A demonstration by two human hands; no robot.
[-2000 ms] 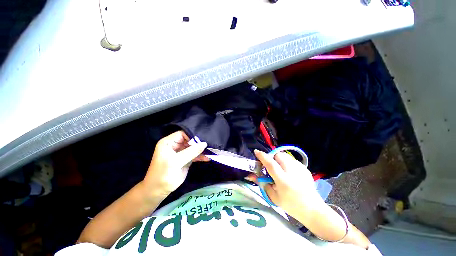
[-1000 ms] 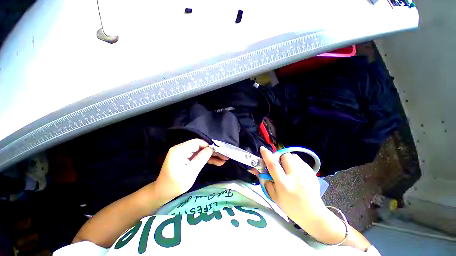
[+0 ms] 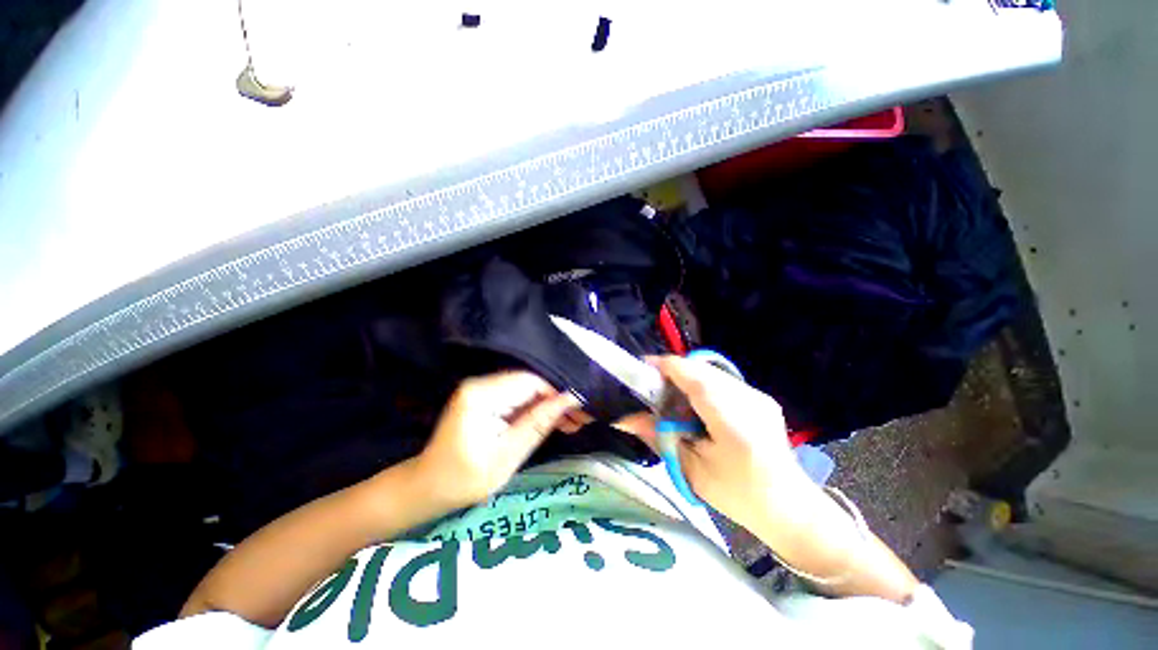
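The black garment [image 3: 514, 311] lies over the lap below the table edge. My left hand [image 3: 489, 438] pinches its edge between thumb and fingers. My right hand [image 3: 737, 444] is shut on the scissors [image 3: 607, 361], with the blue handles around its fingers. The silver blades point up and left over the dark cloth, above my left fingertips, and look closed or nearly so. The right fingertips are close to the cloth edge; whether they also touch it cannot be told.
The white table [image 3: 419, 114] with a ruler scale crosses the view above the hands. Small black scraps [image 3: 601, 33] lie on it. A large dark garment pile [image 3: 851, 279] is at the right, beside a red bin [image 3: 762, 163]. A pale wall [image 3: 1105, 254] stands at the far right.
The scissors have moved away from my left fingertips and their blades now point more steeply up over the cloth. My left hand has shifted right and slightly down, still pinching the garment edge.
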